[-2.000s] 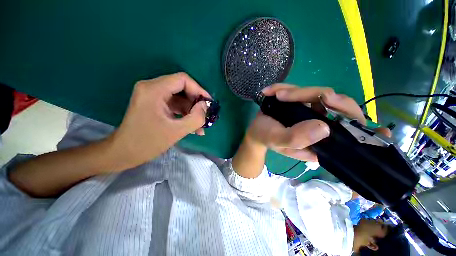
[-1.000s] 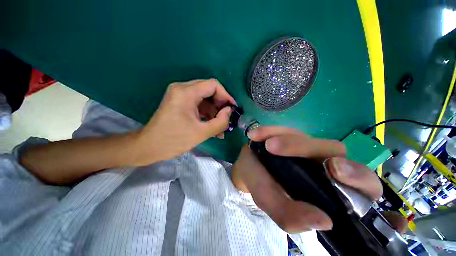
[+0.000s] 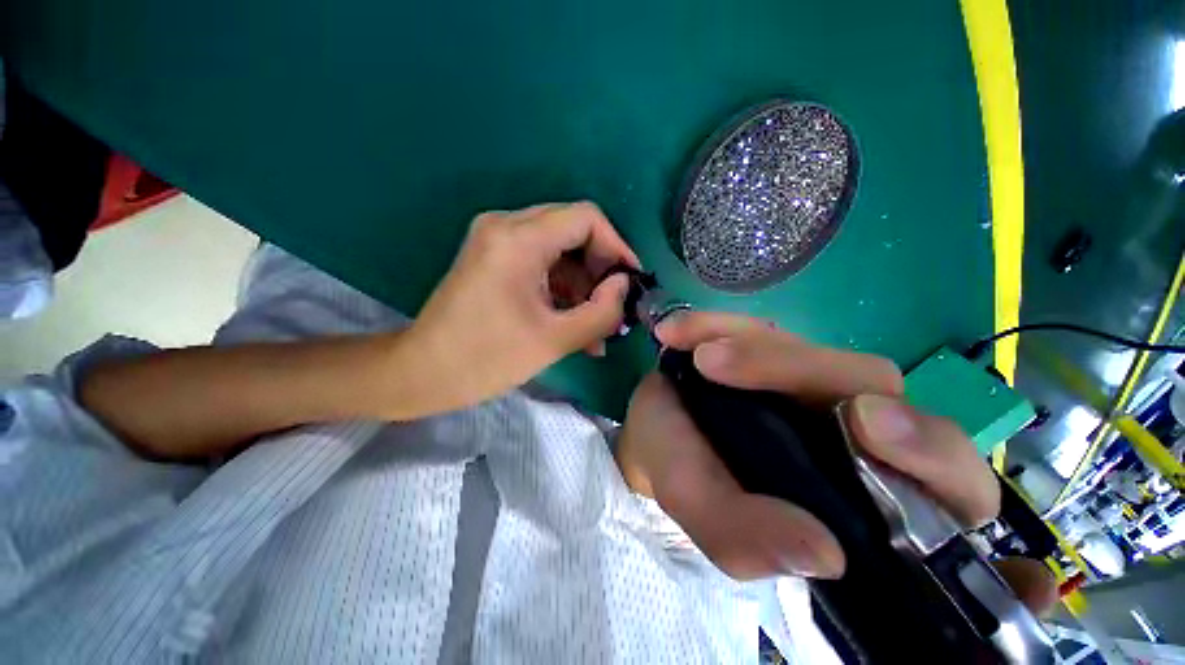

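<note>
My left hand (image 3: 507,305) is bare and pinches a small black electronic unit (image 3: 636,301) between thumb and fingertips, which cover most of it. My right hand (image 3: 780,442) is shut around the thick black electric screwdriver (image 3: 767,448), with its metal lever under the fingers. The screwdriver's nose meets the unit; the exact contact point and bit tip are too small to tell. A round, dark-rimmed screw dish (image 3: 769,195) full of glittering screws lies on the green mat (image 3: 390,117) just beyond my hands.
A green box (image 3: 968,400) with a black cable (image 3: 1079,331) stands at the right. Yellow tape (image 3: 997,169) borders a darker strip, where another small black unit (image 3: 1071,250) lies. A red object (image 3: 127,195) is at the far left. Cluttered equipment shows at the lower right.
The screwdriver's nose has moved from the screw dish's near edge to the unit in my left hand. The view has shifted, so the dish sits further right and the green box shows.
</note>
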